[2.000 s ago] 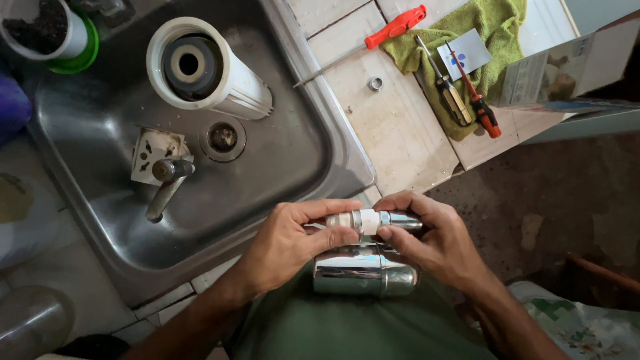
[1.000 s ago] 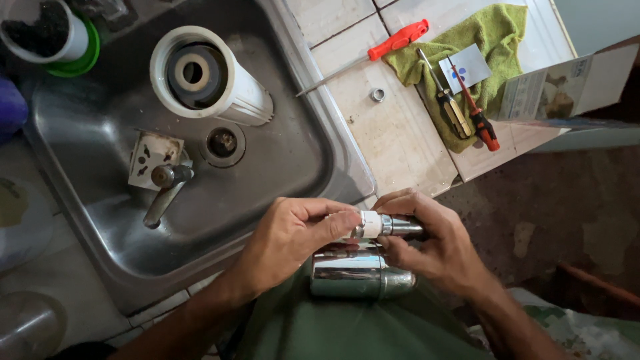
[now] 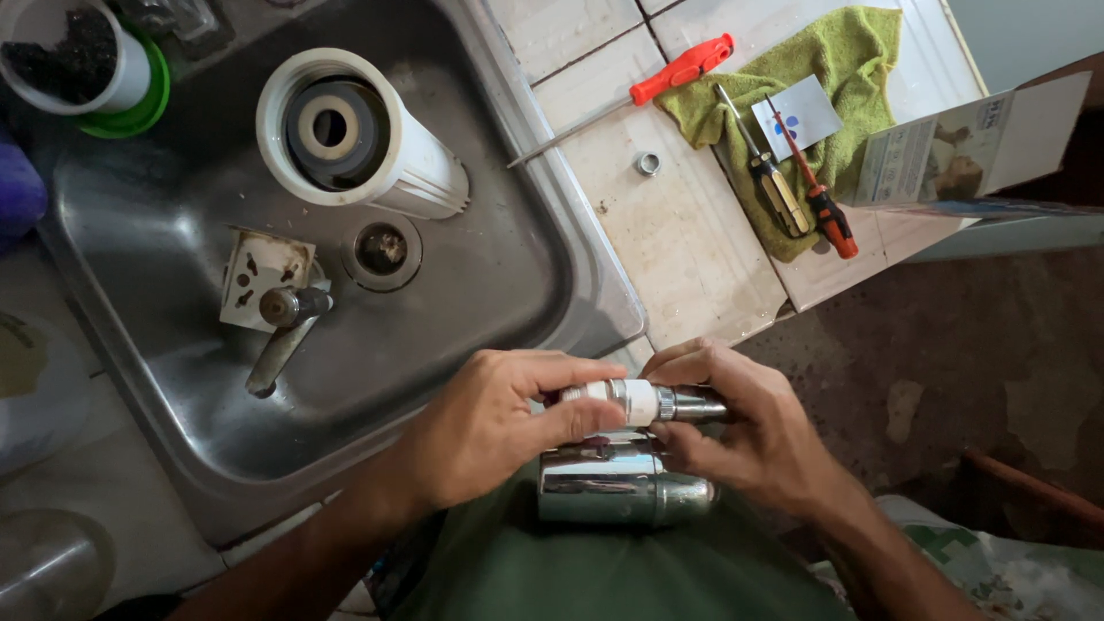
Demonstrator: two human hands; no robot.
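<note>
Between my hands is a chrome fitting with a white collar (image 3: 640,402), lying crosswise above my lap. My left hand (image 3: 509,423) grips its ribbed left end between thumb and fingers. My right hand (image 3: 733,414) has its fingers around the tapered chrome right end, partly hiding it. Just below, against the green clothing, rests a larger chrome cylinder (image 3: 595,487) with a narrower, rounded right end. It appears joined to the held piece, but the joint is hidden.
The steel sink (image 3: 448,328) holds a white filter housing (image 3: 414,177) and a faucet (image 3: 289,341). On the tiled counter lie a red-handled screwdriver (image 3: 681,69), a small metal ring (image 3: 648,164) and a green cloth (image 3: 849,52) with two screwdrivers (image 3: 780,194) (image 3: 828,216). An open printed box (image 3: 957,155) stands right.
My left fingers have shifted along the fitting, covering its ribbed end differently. Both hands stay on the same piece.
</note>
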